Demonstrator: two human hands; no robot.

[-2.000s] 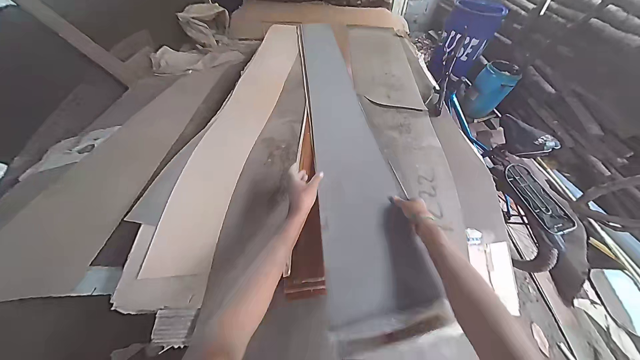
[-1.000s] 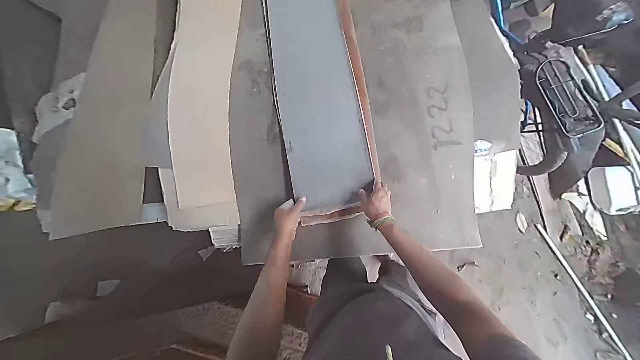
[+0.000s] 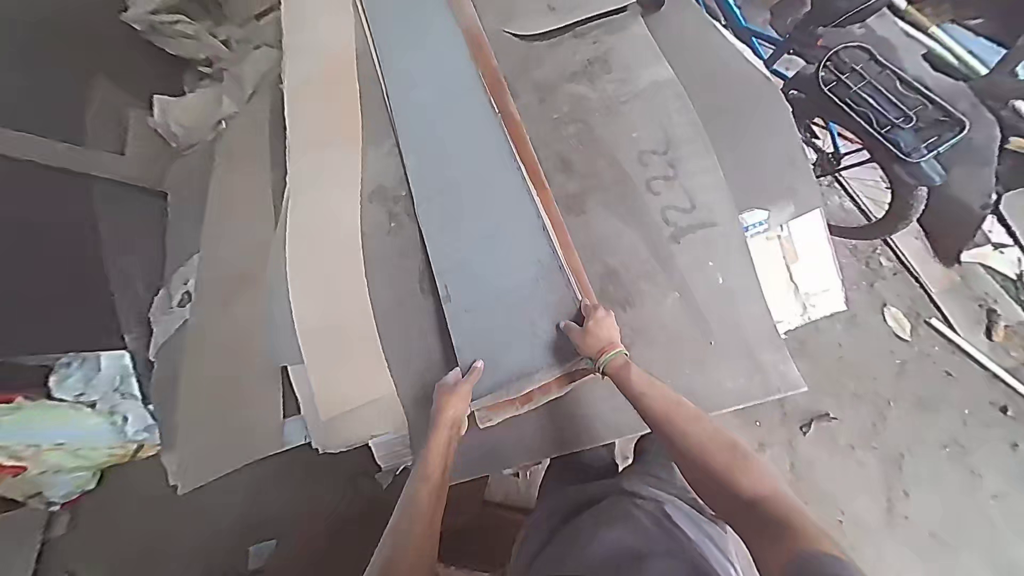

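A long grey sheet strip (image 3: 480,216) lies lengthwise over a reddish-brown board (image 3: 532,164), whose edge shows along the strip's right side and at its near end. My left hand (image 3: 458,394) grips the strip's near left corner, thumb on top and fingers out of sight below. At the near right edge my right hand (image 3: 596,330) holds the strip and the board's edge, its thumb on the grey face; a band circles that wrist. Beneath them is a large grey-brown sheet (image 3: 640,264) with handwritten marks.
Tan strips (image 3: 324,200) lie stacked to the left, beside another brownish sheet (image 3: 236,320). Crumpled wrapping (image 3: 192,104) is at the upper left and plastic bags (image 3: 88,432) at the lower left. A bicycle with a rear rack (image 3: 892,100) stands at the upper right, near a thin white rod (image 3: 976,356).
From resting along the two sides of the grey strip, my hands have come to its near end and taken hold of the corners. The view has tilted down.
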